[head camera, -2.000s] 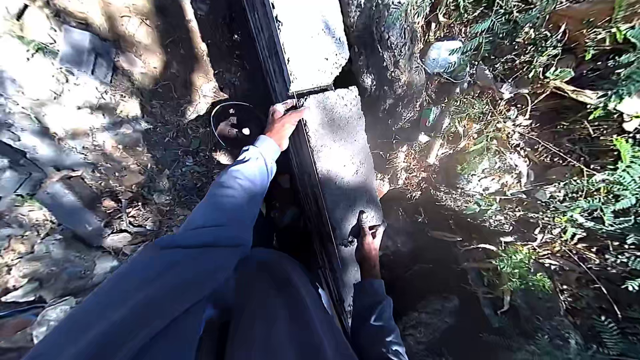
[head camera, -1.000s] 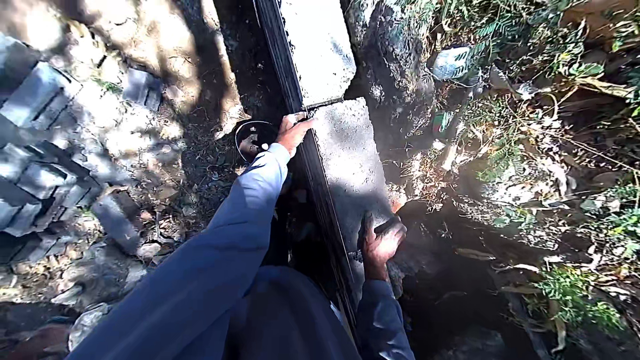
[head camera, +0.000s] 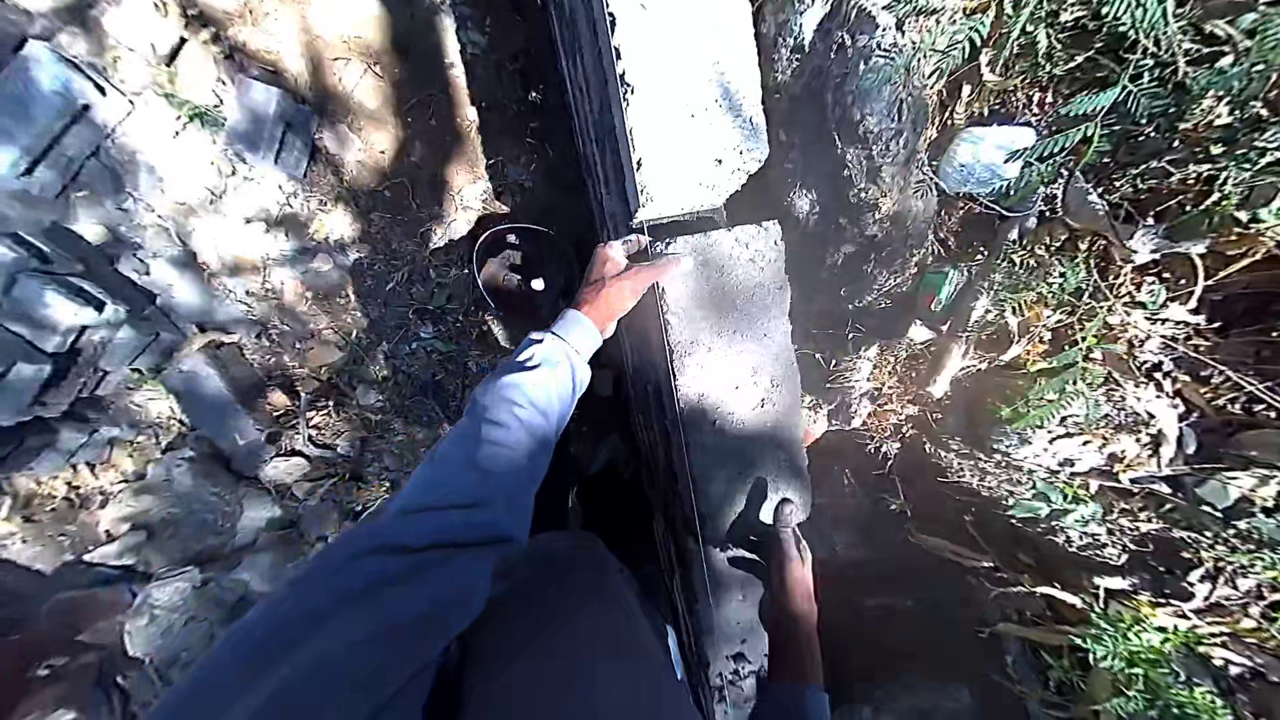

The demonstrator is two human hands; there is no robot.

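A grey concrete block (head camera: 735, 350) lies lengthwise on the wall, beside a dark wooden board (head camera: 650, 400) with a thin string along its edge. My left hand (head camera: 622, 285) is at the block's far left corner, its thumb and forefinger over the edge by the narrow gap. Past that gap lies another block (head camera: 690, 110), brightly sunlit. At the near right end of the first block is my right hand (head camera: 792, 570), thumb on top, its other fingers mostly hidden. Rough mortar (head camera: 738, 630) shows below that end.
A dark bucket (head camera: 525, 270) with a wire handle stands left of the board. Stacked grey blocks (head camera: 50, 310) and loose stones (head camera: 180, 610) lie farther left. To the right are a dark hollow, dry leaves, green plants and a pale plastic-like object (head camera: 988, 160).
My right hand has shifted toward the near end of the block, and its fingers have gone from the top face. My left hand stays at the far corner.
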